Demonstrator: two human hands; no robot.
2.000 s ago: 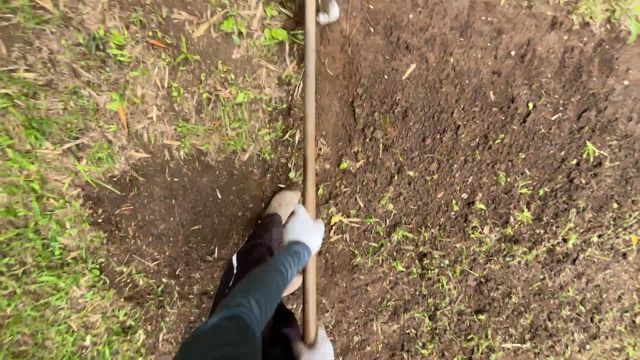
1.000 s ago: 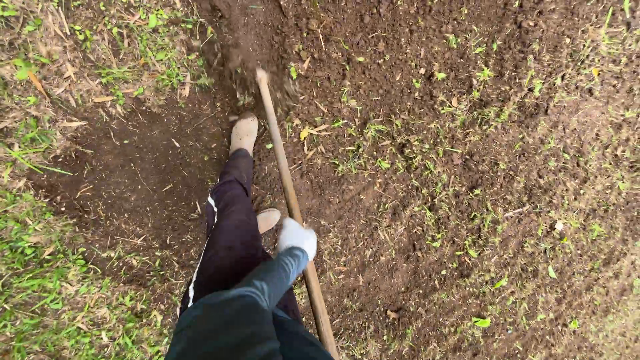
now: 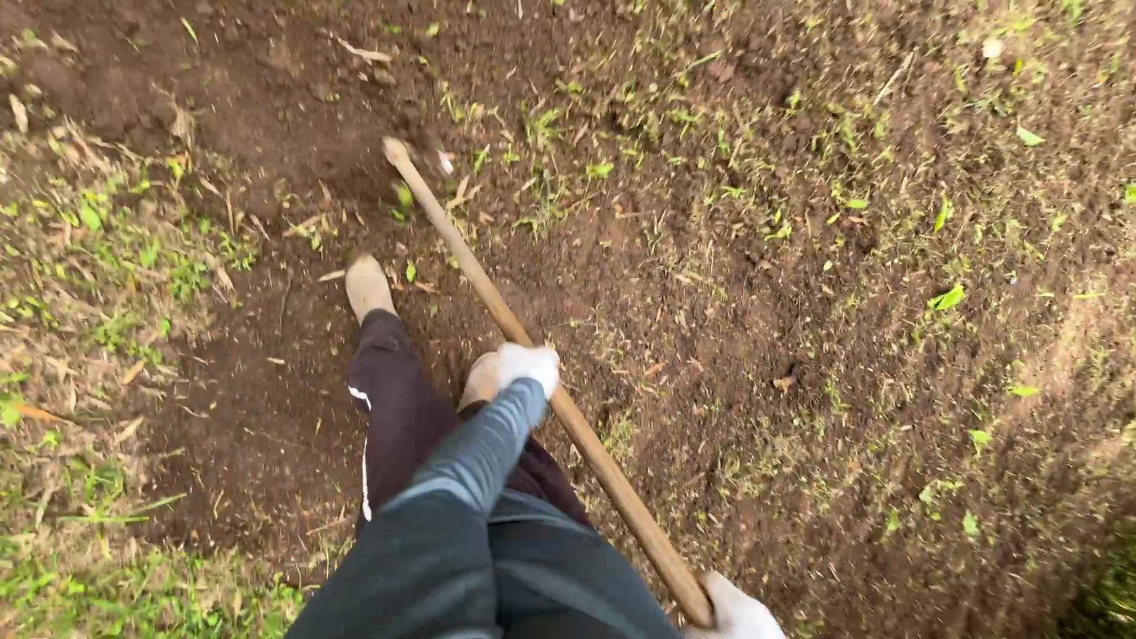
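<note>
A long wooden tool handle (image 3: 479,280) slants from the upper left to the lower right over the soil. Its far end meets bare brown earth; the working head there cannot be made out. Around the middle of the handle my left hand (image 3: 530,368), in a white glove, is closed. At the near end, by the bottom edge, my right hand (image 3: 732,611), also in a white glove, grips the butt, partly cut off by the frame.
My two light-coloured shoes stand left of the handle, one forward (image 3: 368,286) and one farther back (image 3: 481,380). Grass and dry leaves (image 3: 106,240) border the dug soil on the left. Sparse green tufts (image 3: 541,129) and loose leaves dot the ground ahead and right.
The handle, upright in the view two seconds ago, now slants to the upper left. My right hand, out of view one second ago, shows again at the bottom. The view has shifted.
</note>
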